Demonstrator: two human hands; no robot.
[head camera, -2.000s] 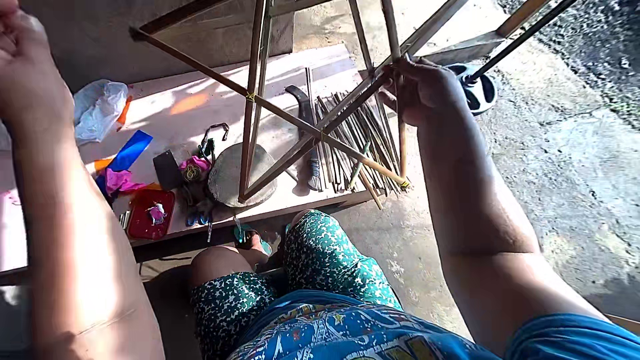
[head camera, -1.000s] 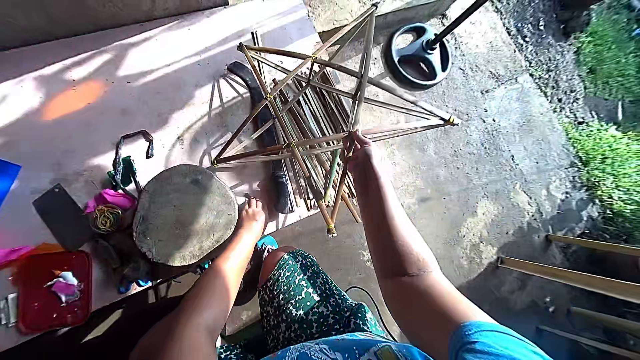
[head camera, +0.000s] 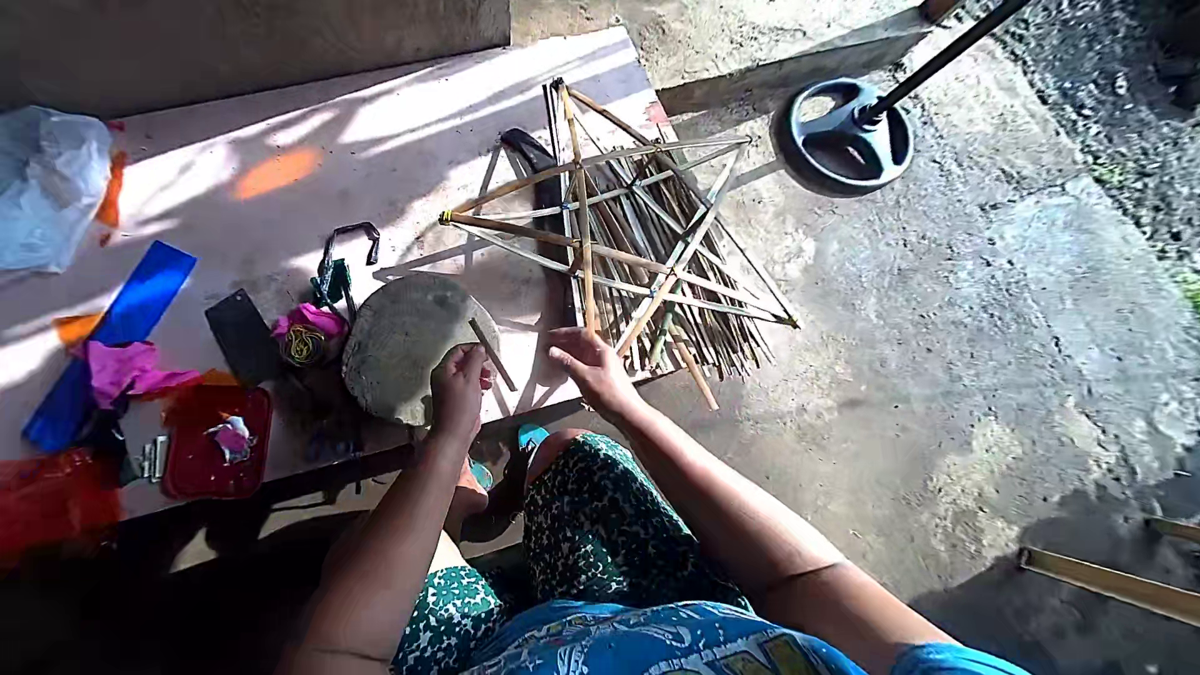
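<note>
My left hand (head camera: 461, 380) holds a short thin stick (head camera: 493, 353) between its fingers, over the right edge of a round wooden block (head camera: 403, 337). My right hand (head camera: 592, 367) is beside the lower tip of a star-shaped frame of bamboo sticks (head camera: 581, 211); its fingers are spread, and whether they touch the frame is unclear. The frame lies over a pile of thin sticks (head camera: 698, 309) on the low table. A dark curved blade or sheath (head camera: 547, 187) lies partly under the frame's left side.
On the table (head camera: 412, 122) are a blue strip (head camera: 155, 286), a dark flat plate (head camera: 241, 335), pink material with rubber bands (head camera: 307, 336), a red tray (head camera: 220, 459) and a plastic bag (head camera: 52, 187). A round pole base (head camera: 848, 136) stands on the floor at right.
The star frame, held up by my right hand before, now rests on the stick pile. My left hand has come away from beside the dark curved thing and now has a short stick.
</note>
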